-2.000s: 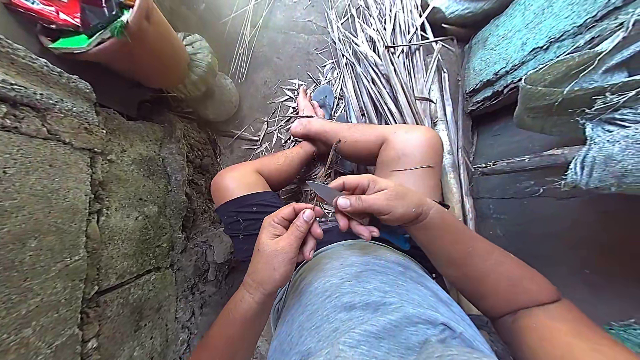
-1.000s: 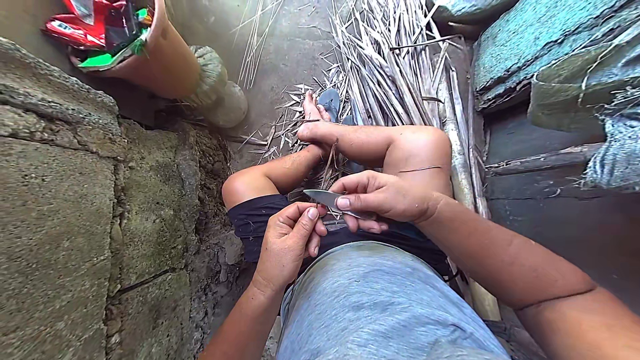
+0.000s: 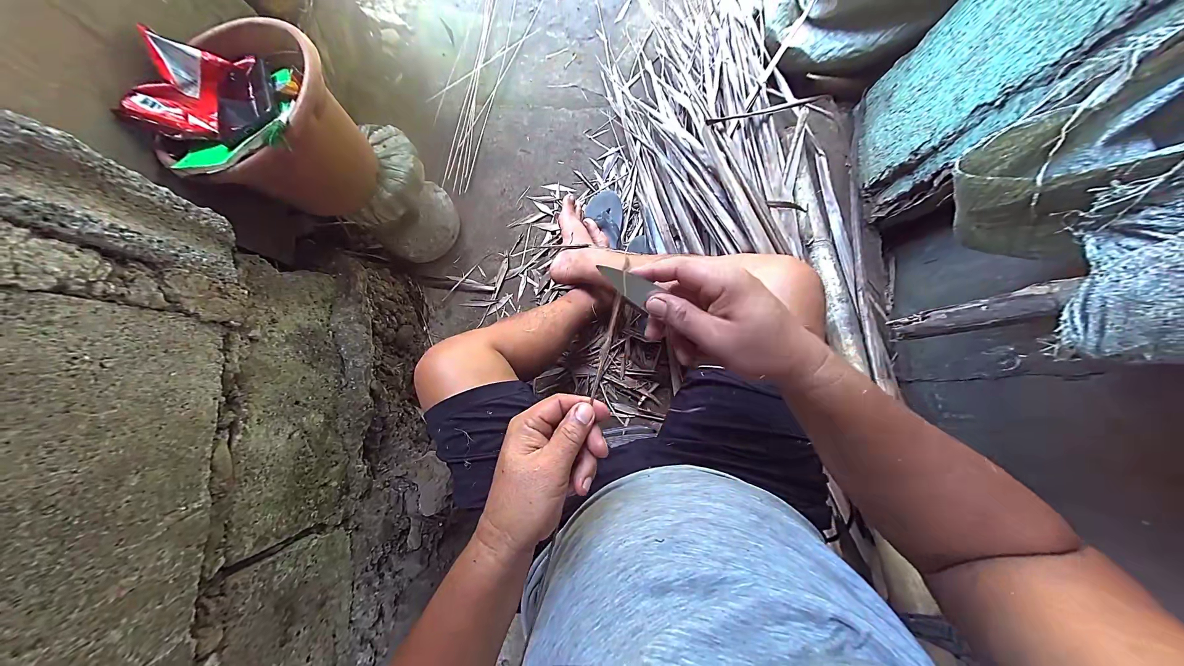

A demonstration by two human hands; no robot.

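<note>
Above my lap, my left hand [image 3: 550, 453] pinches the lower end of a thin dry strip of palm leaf [image 3: 608, 347] between thumb and forefinger. The strip runs up and away from me to a small metal blade [image 3: 629, 286]. My right hand [image 3: 717, 314] is closed around that blade, whose handle is hidden in the fingers; the flat of it crosses the strip near its upper end. Dry leaf scraps [image 3: 638, 379] lie between my crossed legs. Beyond my feet spreads a pile of long dry stalks and leaves [image 3: 712, 139].
To the left stands a rough block wall [image 3: 111, 416]. A tall orange container [image 3: 324, 157] with red and green wrappers stands past it, by a stone baluster [image 3: 421, 222]. Frayed woven sacks [image 3: 1133, 277] and a wooden pole [image 3: 980, 310] are at the right. A slipper [image 3: 604, 213] is near my foot.
My hands were close together; now they are apart, the right hand with the blade farther from my body and the left nearer, with the strip showing between them.
</note>
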